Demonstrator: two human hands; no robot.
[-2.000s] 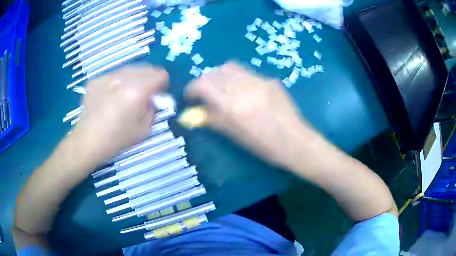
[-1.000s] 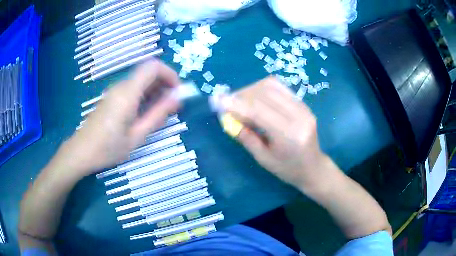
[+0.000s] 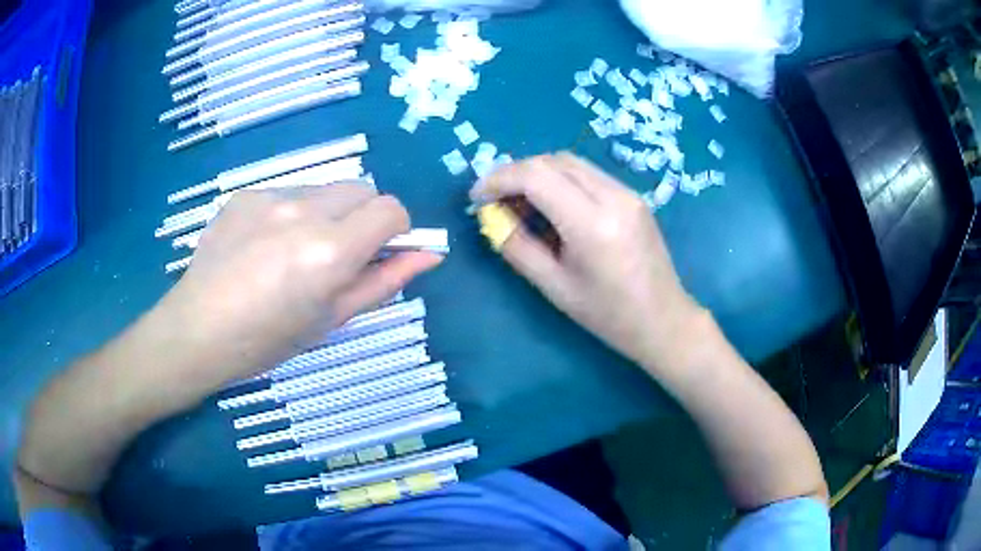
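Observation:
My left hand (image 3: 307,253) is over the middle of the row of silver-white rod assemblies (image 3: 366,377). Its thumb and fingers pinch one rod assembly (image 3: 430,240), whose end sticks out to the right. My right hand (image 3: 592,242) is just right of that end, apart from it. Yellow tape (image 3: 497,224) is on its thumb or finger. Its fingertips are closed together near loose plastic pieces (image 3: 455,163); whether they hold a small piece cannot be told. More milky plastic pieces lie in a pile (image 3: 436,75) behind, and in a second pile (image 3: 651,113) farther right.
A blue tray (image 3: 67,161) with thin metal rods (image 3: 16,161) is at the left edge. Clear plastic bags (image 3: 721,32) lie at the far edge. A black tray (image 3: 882,183) is at the right. Yellowish strips (image 3: 387,492) show under the nearest rods.
My left hand now pinches a rod assembly whose end shows clearly. My right hand moved right from the rods and its fingertips have come to the loose pieces. The view has shifted slightly.

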